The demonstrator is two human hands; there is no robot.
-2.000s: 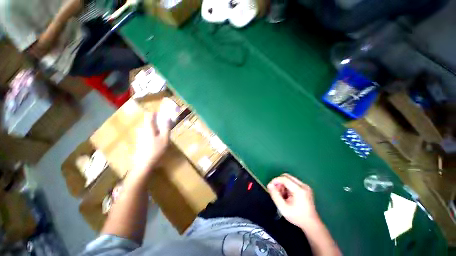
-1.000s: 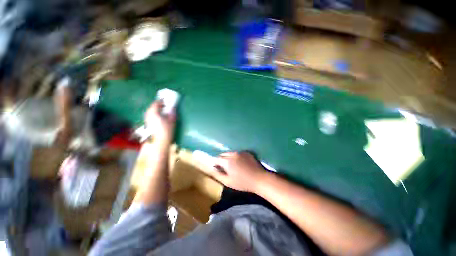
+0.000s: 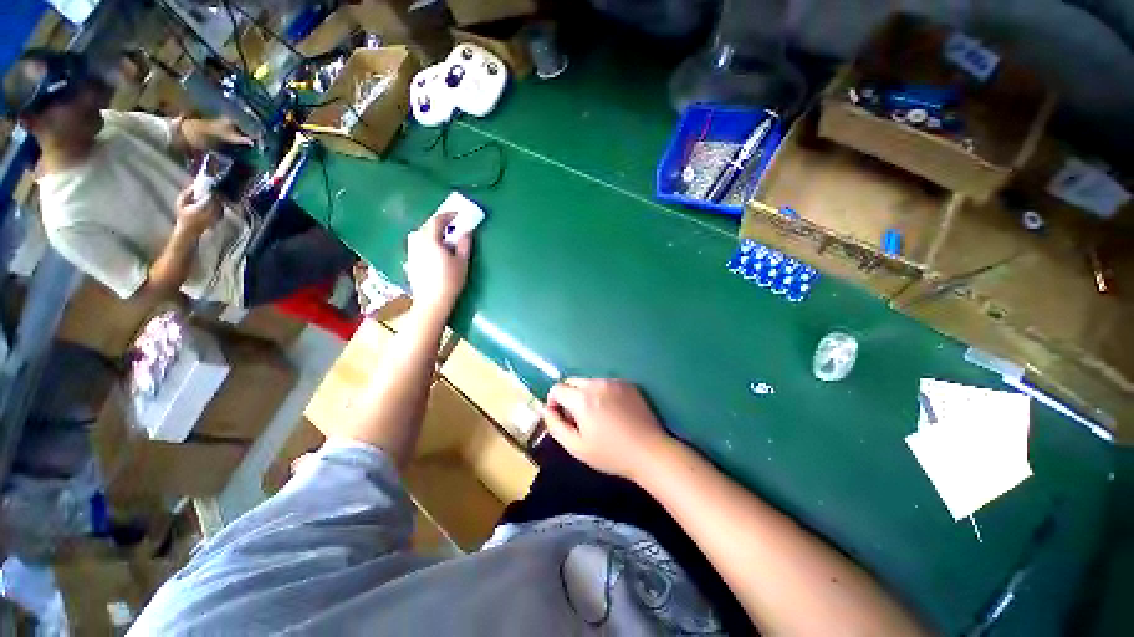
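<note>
My left hand [image 3: 438,259] is stretched out over the far left part of the green bench [image 3: 597,280]. It grips a small white rectangular housing [image 3: 461,217] with a dark spot near my fingers. My right hand [image 3: 599,421] rests at the bench's front edge with its fingers curled. Whether it holds anything is hidden by the fingers. White sheets [image 3: 976,442] lie at the right, and a clear whitish oval object [image 3: 834,356] lies left of them. A small white piece [image 3: 761,388] lies nearby.
A blue parts bin [image 3: 718,158], cardboard boxes [image 3: 846,230] and a blue-and-white sheet [image 3: 772,270] line the bench's back. A white panel with round knobs [image 3: 459,85] has a black cord. An open carton [image 3: 466,460] stands below the front edge. Another person [image 3: 137,199] sits at the left.
My left hand has moved from over the cartons to above the bench, with the white housing in it. My right hand stays near the front edge. The head view has turned.
</note>
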